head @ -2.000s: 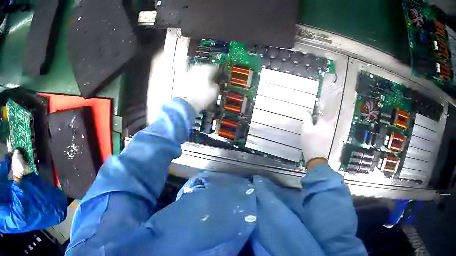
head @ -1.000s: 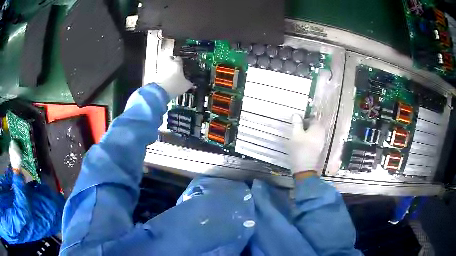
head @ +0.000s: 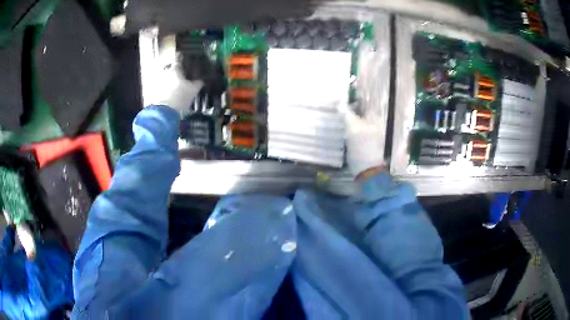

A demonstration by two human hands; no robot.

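A large green circuit board with white-silver strips, three orange-copper coils and a row of dark round parts lies in a silver metal frame. My left hand, in a white glove, is at the board's left edge. My right hand, also white-gloved, is at its right edge, beside the strips. The picture is blurred and the fingertips of both hands are hard to make out. The board lies between the two hands.
A second board sits in a frame to the right. Another board is at the top right. Black foam sheets and a red-orange mat are at left. Another person's gloved hand is at lower left by a green board. A blue holder hangs below the rail.
The view has shifted, so the boards appear higher and further left. My left hand has moved from over the board's parts to its left edge. My right hand stays at the right edge.
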